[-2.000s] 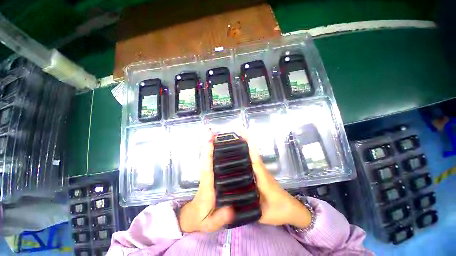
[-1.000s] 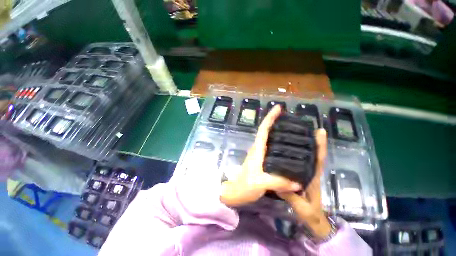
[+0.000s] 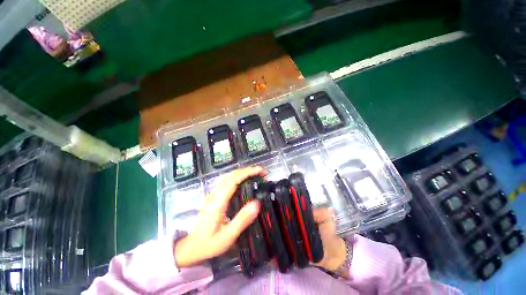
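Note:
Several black phones on edge with red stripes [image 3: 280, 224] stand side by side between my palms, over the front of the blister tray. My left hand [image 3: 216, 224] presses their left side, thumb across the first phones. My right hand [image 3: 330, 239] holds their right side and is partly hidden behind them. The clear blister tray [image 3: 375, 199] has phones lying back up, such as this one [image 3: 254, 135], in its far row, with pale and green battery bays showing. The near row is partly hidden by my hands and glare.
A brown board [image 3: 213, 78] lies behind the tray on the green bench [image 3: 427, 98]. Stacked trays stand at the left [image 3: 34, 213] and lower right [image 3: 473, 201]. A paper slip [image 3: 149, 163] lies left of the tray. Another person's hands [image 3: 66, 45] show at the far left.
The phones have turned from a pile with edges running across to a row with edges upright, slightly fanned. My hands now flank them lower down. The camera view has shifted.

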